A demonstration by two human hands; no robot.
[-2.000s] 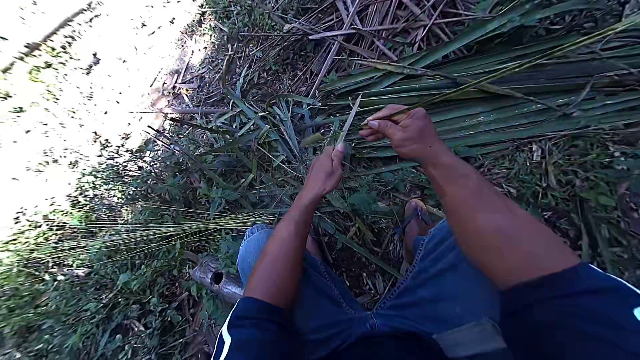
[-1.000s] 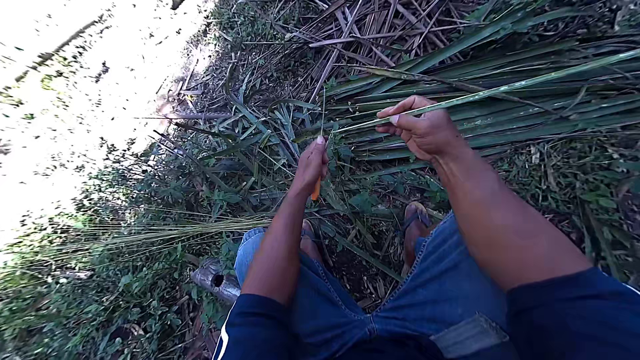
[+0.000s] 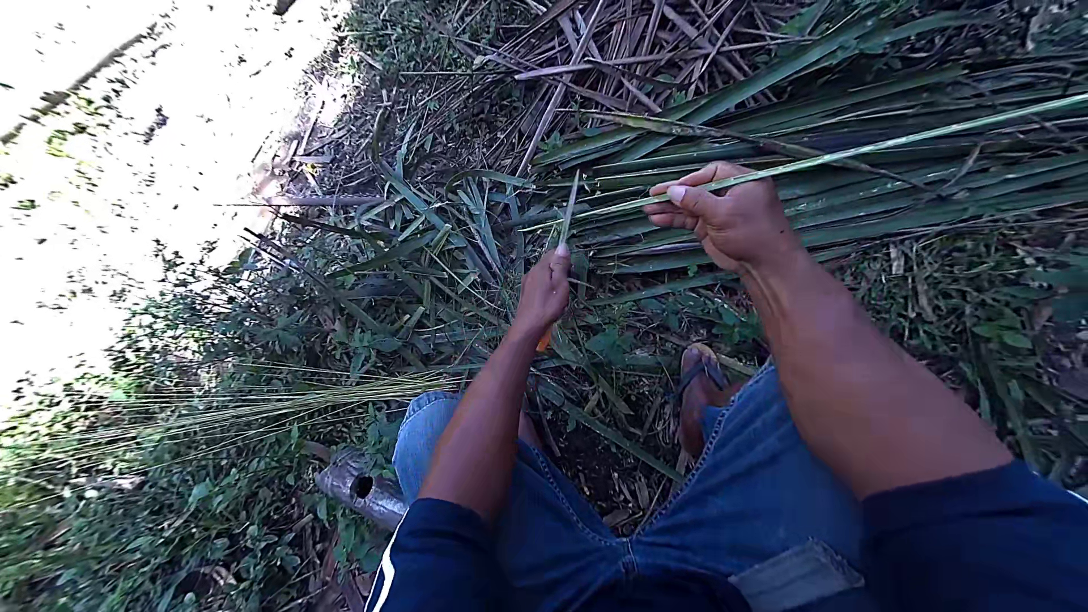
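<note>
My left hand is closed around a knife with an orange handle; its narrow blade points up and away from me. Between the fingers and thumb of my right hand is a long, thin green palm leaf strip. The strip runs from the upper right through my right hand to the knife, where its end crosses the blade just above my left thumb. Whether the edge touches the strip cannot be told.
Long green palm leaves lie at the right, with dry brown leaves beyond. Thin stripped leaf ribs lie bundled at the left, near a log or pipe with a hole. Cut leaf scraps lie before me. My sandalled foot is below.
A different stretch of leaf shows in my right hand: two seconds ago a thin brownish strip, now a broader pale green one. The knife has stayed in my left hand.
</note>
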